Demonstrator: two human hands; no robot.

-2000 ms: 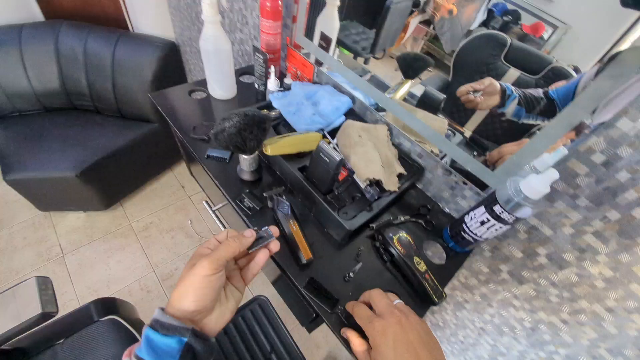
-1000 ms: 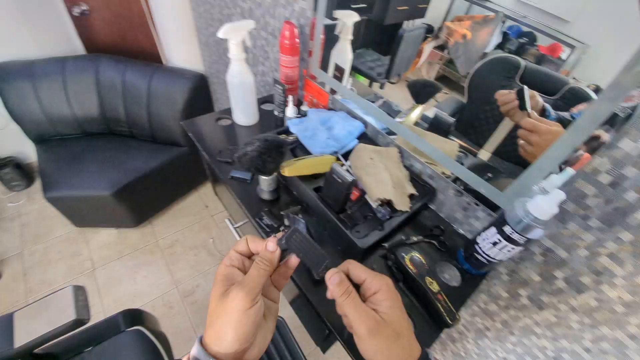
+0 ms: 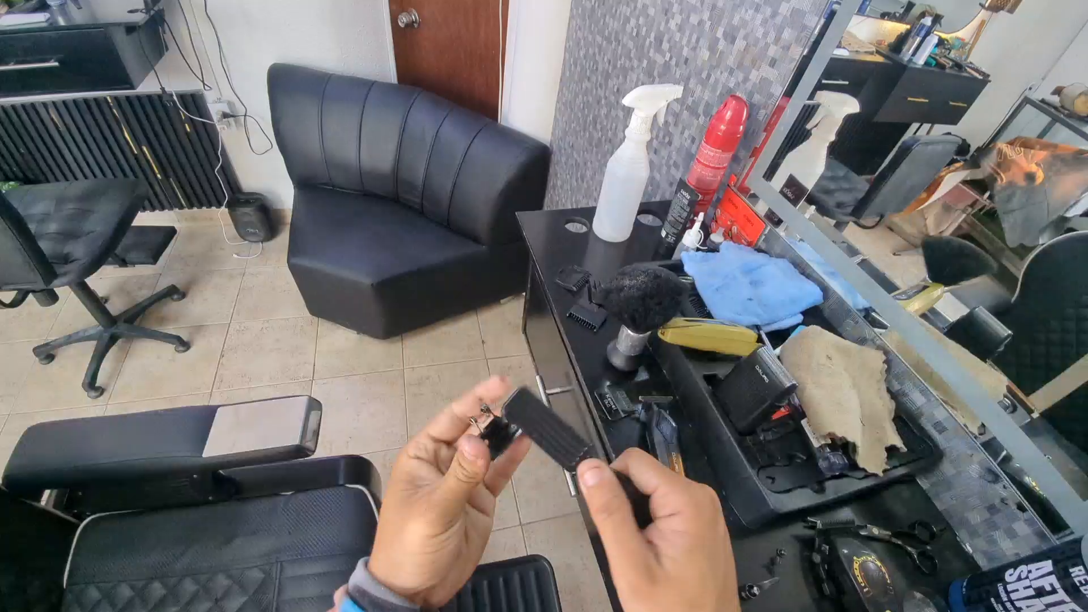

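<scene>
My left hand (image 3: 446,493) grips a small black part with metal bits (image 3: 497,433), perhaps a clipper blade. My right hand (image 3: 659,527) holds a flat black ribbed piece (image 3: 548,427), possibly a brush, whose far end meets or overlaps the small part. Both hands are raised in front of the black counter. On it a black neck brush with a metal handle (image 3: 631,327) stands upright. A hair clipper (image 3: 663,438) lies behind my right hand, partly hidden. Near the counter's lower part lie a black clipper with a gold emblem (image 3: 863,574) and scissors (image 3: 901,544).
A black tray (image 3: 748,501) holds a beige cloth (image 3: 841,395), a blue cloth (image 3: 752,285) and a yellow-handled item (image 3: 710,336). A spray bottle (image 3: 625,170) and a red can (image 3: 716,153) stand behind. The mirror frame (image 3: 935,365) runs along the right. A barber chair (image 3: 229,544) is lower left.
My right hand has come up from the counter and now holds the ribbed black piece against the part in my left hand. The view has swung left, showing more of the floor and sofa.
</scene>
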